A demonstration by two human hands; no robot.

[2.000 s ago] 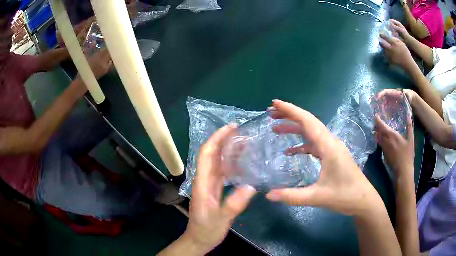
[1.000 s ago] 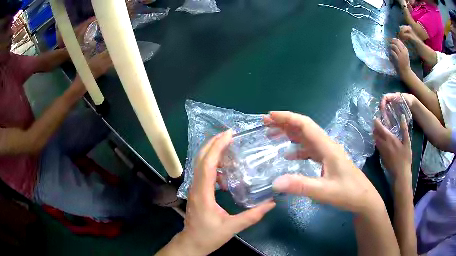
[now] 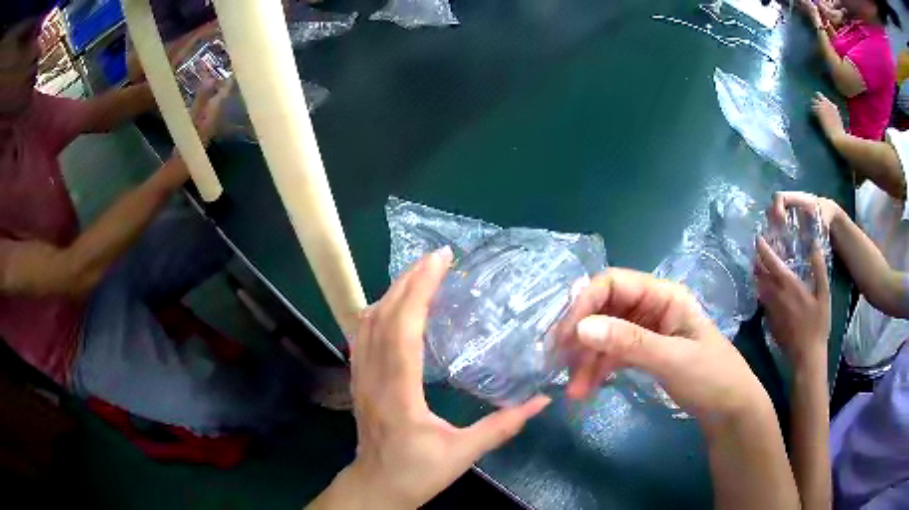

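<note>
A clear cup [image 3: 503,314] is between my two hands over the dark green table [image 3: 558,120]. My left hand [image 3: 409,388] is around the cup's left side, fingers at its upper left and thumb below it. My right hand [image 3: 648,344] is at the cup's right side with fingers curled; whether it grips the cup is hard to tell. A clear plastic bag [image 3: 419,227] lies flat on the table behind the cup, partly hidden by it and my hands. More clear film with a round ring [image 3: 708,279] lies to the right.
Cream pipes [image 3: 289,149] cross the left foreground. A person [image 3: 40,229] sits at left, handling a clear cup. At right, a person's hands [image 3: 797,289] hold a clear cup. Another clear bag [image 3: 753,120] and white cords [image 3: 713,35] lie at the far right.
The cup has turned between my hands. My right fingers have curled and moved slightly down and right. At far right, a coworker's hand has moved away from a clear bag.
</note>
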